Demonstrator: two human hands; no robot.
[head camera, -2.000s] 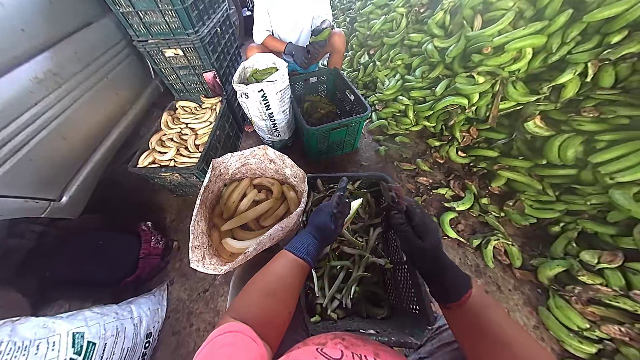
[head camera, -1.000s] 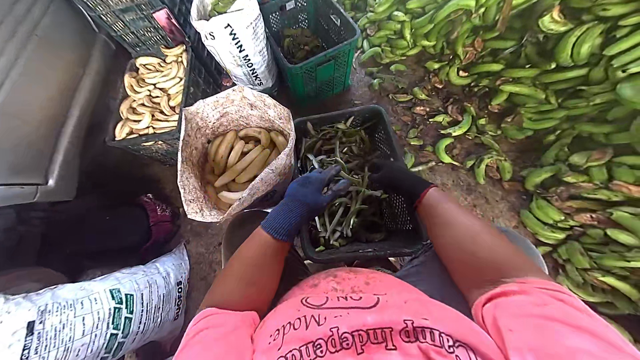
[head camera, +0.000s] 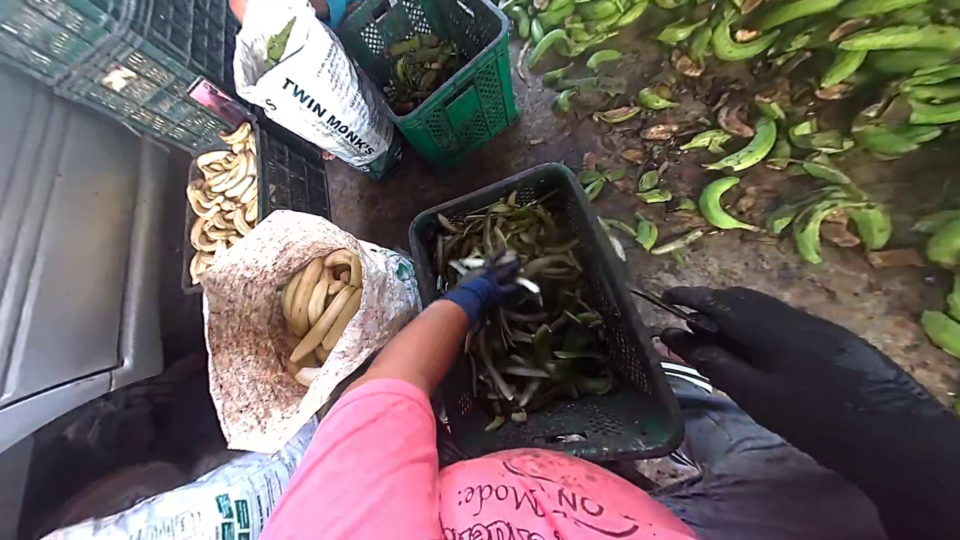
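Observation:
My left hand (head camera: 491, 285), in a blue glove, reaches into a dark plastic crate (head camera: 656, 401) of green and pale banana or plantain peel strips (head camera: 536, 367). It is blurred, with whitish pieces at its fingers; whether it grips them is unclear. Outside the crate's right side, my right hand (head camera: 795, 375) wears a black glove. Between its thumb and fingers is a thin dark tool (head camera: 660, 304), perhaps a knife, pointing towards the crate. Left of the crate stands an open woven sack (head camera: 247, 345) holding peeled bananas or plantains (head camera: 322, 304).
Behind the sack, a crate holds more peeled fruit (head camera: 225, 195) beside stacked crates (head camera: 142, 75). A white printed sack (head camera: 322, 90) and a green crate (head camera: 465, 112) stand ahead, near part of another person. Green fruit (head camera: 892, 45) and peels lie right; a grey vehicle panel (head camera: 67, 225) is left.
My right hand has moved from the crate's right edge to outside it, on the right. My left hand remains over the peels. The view has shifted noticeably.

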